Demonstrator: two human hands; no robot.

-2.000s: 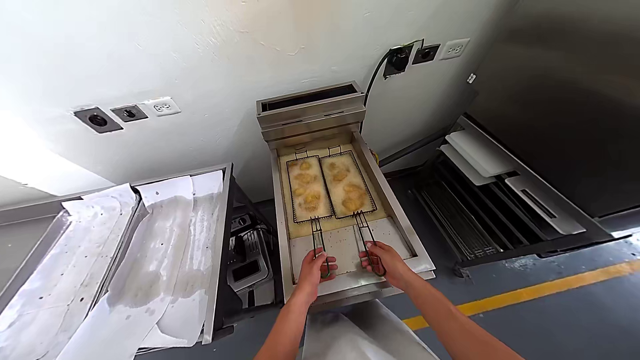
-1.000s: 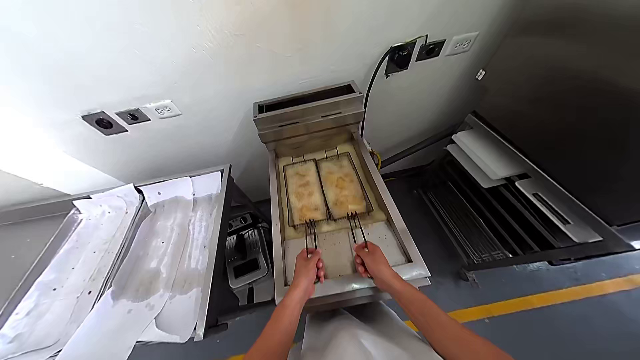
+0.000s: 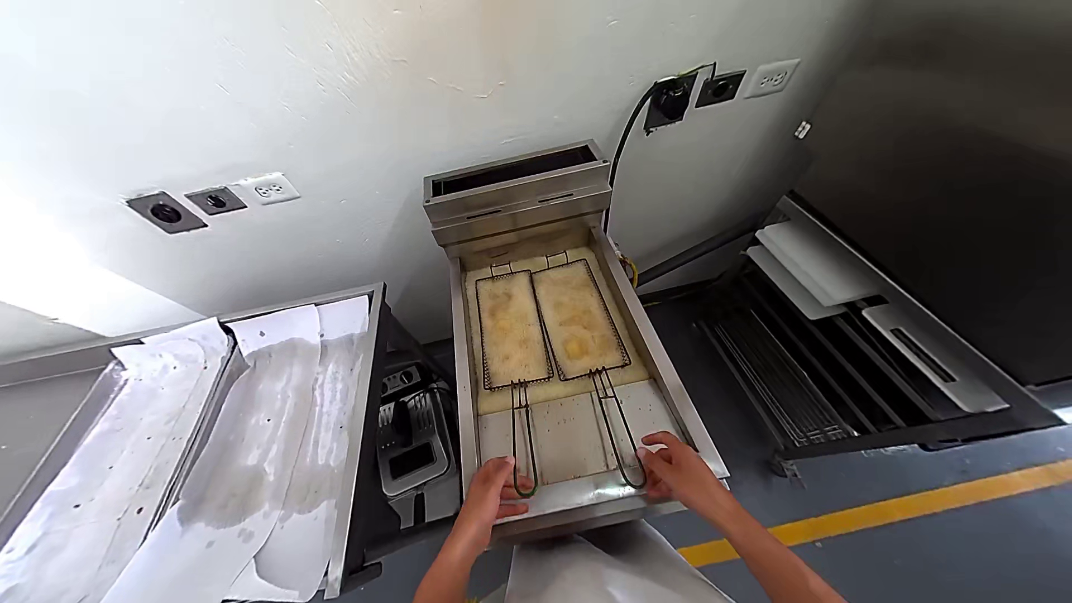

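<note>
Two wire fryer baskets lie side by side in the foaming oil of a stainless steel deep fryer [image 3: 557, 435]. Yellowish food shows faintly under foam in the left basket [image 3: 512, 331] and the right basket [image 3: 579, 318]. Both long wire handles point toward me over the fryer's front ledge. My left hand [image 3: 496, 494] is at the end of the left handle [image 3: 523, 435], fingers loosely spread about it. My right hand [image 3: 674, 469] touches the end of the right handle [image 3: 618, 431], fingers bent; how firmly it holds is unclear.
Metal trays lined with oil-stained white paper [image 3: 260, 435] stand at the left. A black and grey appliance [image 3: 410, 444] sits low beside the fryer. At the right is a dark rack [image 3: 804, 352] with white panels. A black cable [image 3: 624, 142] runs from the wall socket behind the fryer.
Foam now covers more of the food than two seconds ago. The fingers of my left hand have loosened around its handle. Both baskets remain in the oil.
</note>
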